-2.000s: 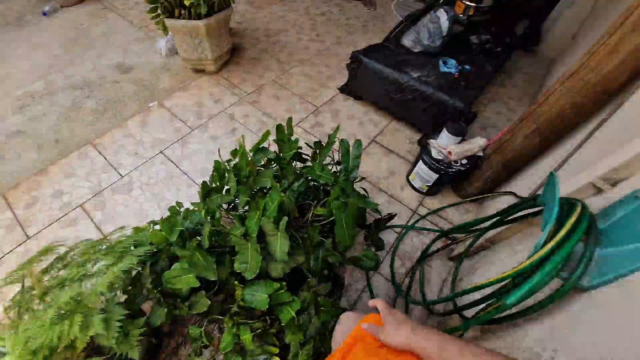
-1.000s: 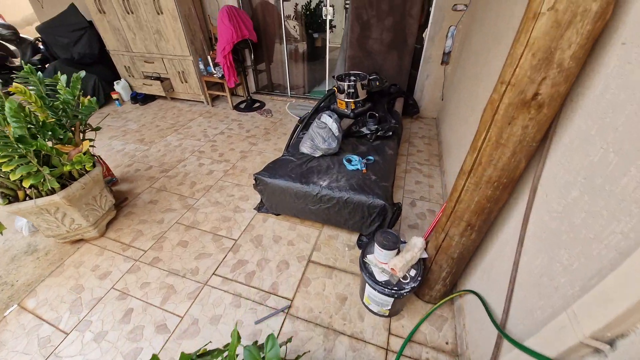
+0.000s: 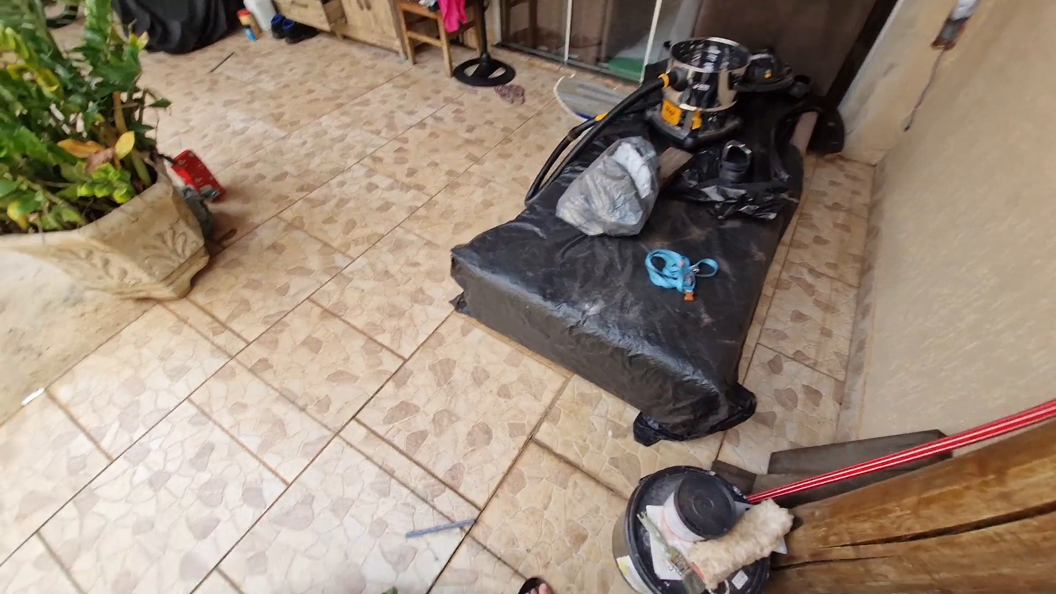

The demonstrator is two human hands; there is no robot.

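Neither of my hands shows in the head view now. A long low bundle wrapped in black plastic (image 3: 594,305) lies on the tiled floor. On it rest a blue strap (image 3: 678,272), a grey plastic bag (image 3: 610,188), and a steel canister vacuum (image 3: 705,82) with a black hose. A black bucket (image 3: 629,528) stands at the lower right, with a lidded tub (image 3: 701,505) and a fluffy paint roller (image 3: 742,540) on top. At the bottom edge a bit of a foot (image 3: 536,586) shows.
A wooden post (image 3: 932,536) and a red pole (image 3: 907,450) are at the lower right, near the wall (image 3: 957,231). A carved planter (image 3: 148,247) stands at left. A thin grey strip (image 3: 440,528) lies on the tiles. A round black stand base (image 3: 484,71) is farther back.
The view has swung away from the leafy plants and green hose to the wrapped bundle. One hand, beside something orange two seconds ago, is out of view.
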